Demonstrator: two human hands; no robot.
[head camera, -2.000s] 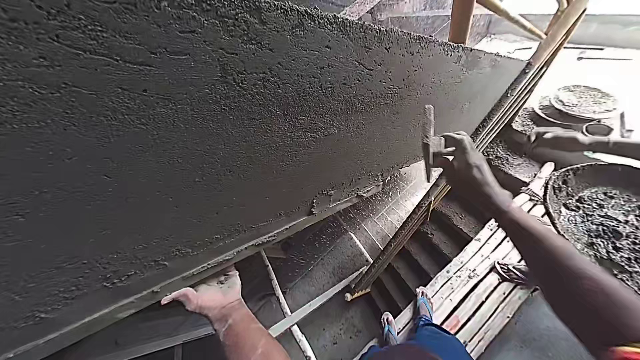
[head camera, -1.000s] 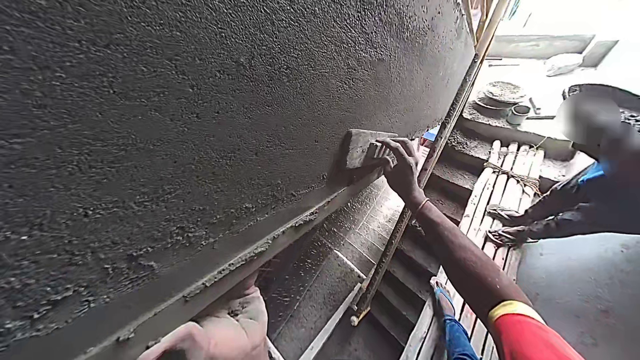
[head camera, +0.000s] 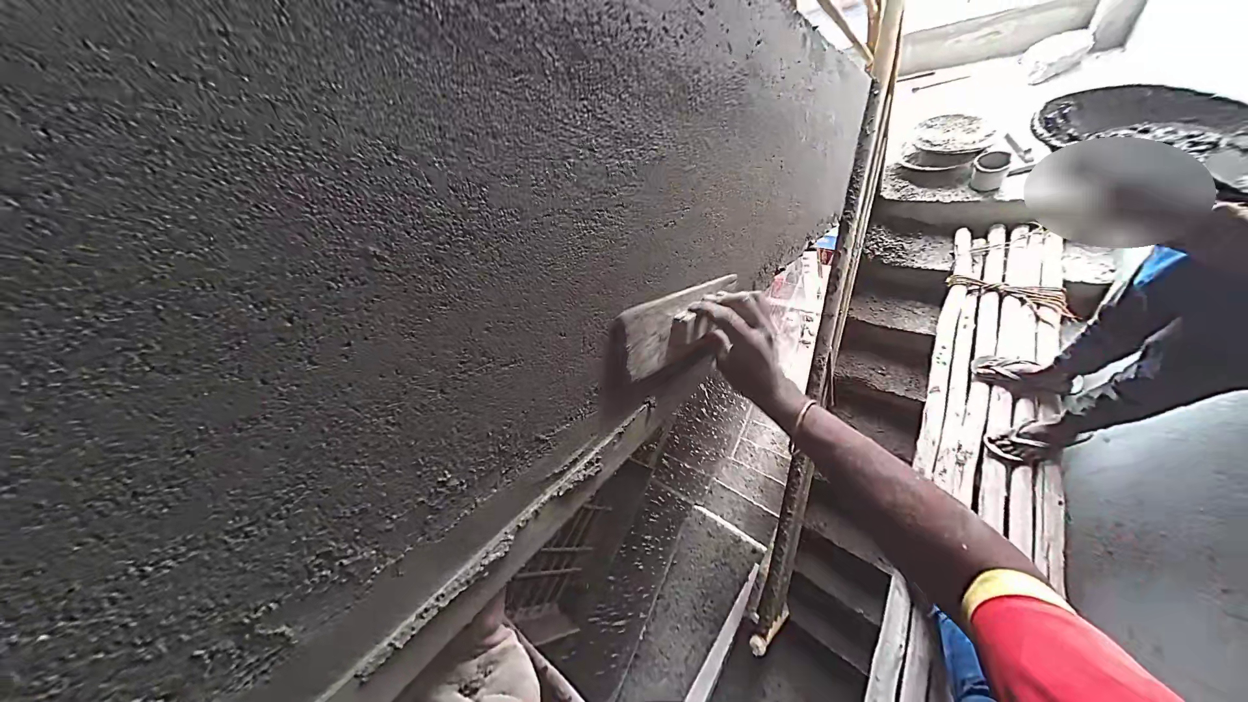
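My right hand (head camera: 746, 341) grips the handle of a wooden plastering float (head camera: 673, 331), whose face lies against the grey mortar-coated wall (head camera: 390, 234) just above its lower edge. Bits of mortar show in the air beneath it. A straight edge strip (head camera: 546, 536) with mortar along it runs slantwise under the plastered face. My left hand (head camera: 478, 668) is at the bottom of the view, below this strip; its fingers are hidden behind the strip, so its hold cannot be made out.
A bamboo pole (head camera: 829, 341) slants beside the stairs (head camera: 887, 341). Lashed wooden poles (head camera: 1004, 390) form a walkway, where another person (head camera: 1160, 331) stands bent over. Behind are a large mortar pan (head camera: 1150, 107), a small pot (head camera: 991, 171) and a round mortar-covered dish (head camera: 954, 135).
Two seconds ago the float was held off the wall; it is now against it. The other person has come into view on the pole walkway. The view has shifted.
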